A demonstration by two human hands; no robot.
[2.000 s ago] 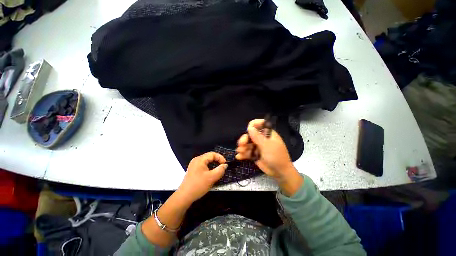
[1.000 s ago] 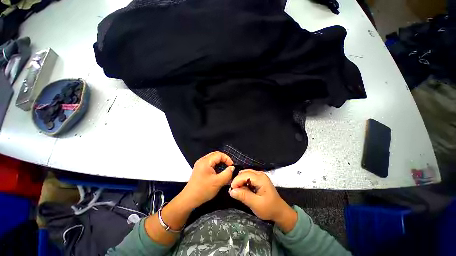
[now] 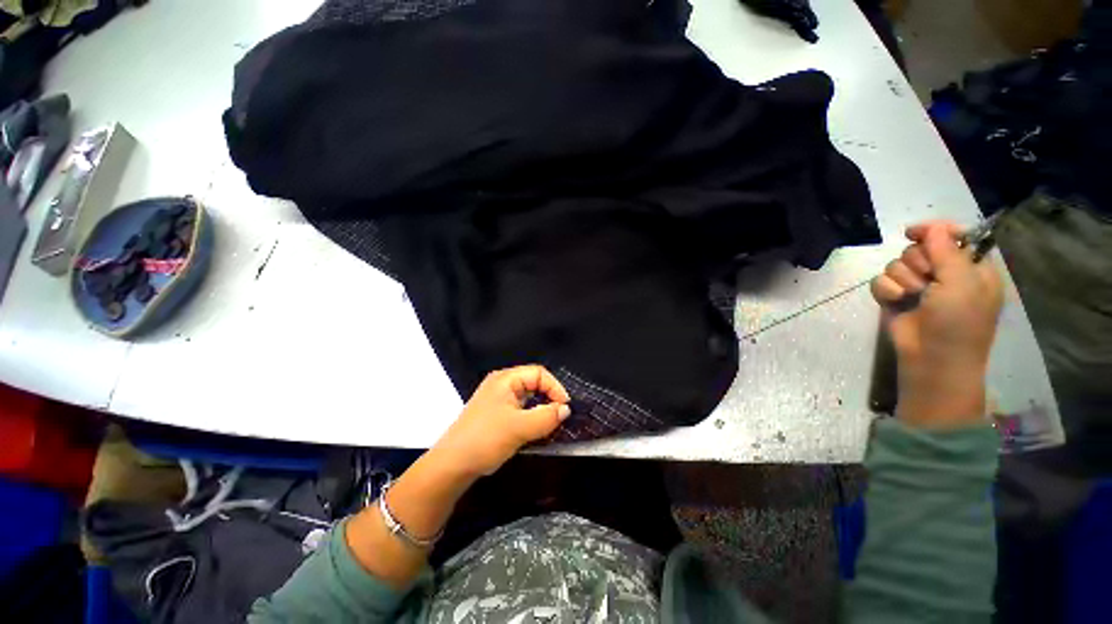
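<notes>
A large black garment (image 3: pixel 524 134) lies over the white table. My left hand (image 3: pixel 512 421) pinches its front edge near the table's rim, where facing with a pale grid (image 3: pixel 598 408) shows. My right hand (image 3: pixel 939 305) is raised at the far right, closed, with small snips (image 3: pixel 979 237) held at the top of the hand. A dark thread (image 3: pixel 811 307) runs taut from my right hand down to the garment's right side. A needle cannot be made out.
A blue bowl of dark buttons (image 3: pixel 195 287) and a long narrow box (image 3: pixel 112 171) stand at the left. A black phone (image 3: pixel 883 372) is mostly hidden behind my right hand. Blue crates and dark clothing (image 3: pixel 262 549) are below the table. More dark cloth lies at the right.
My right hand has moved from beside my left hand far out to the right and up, drawing the thread taut. My left hand stays at the garment's edge.
</notes>
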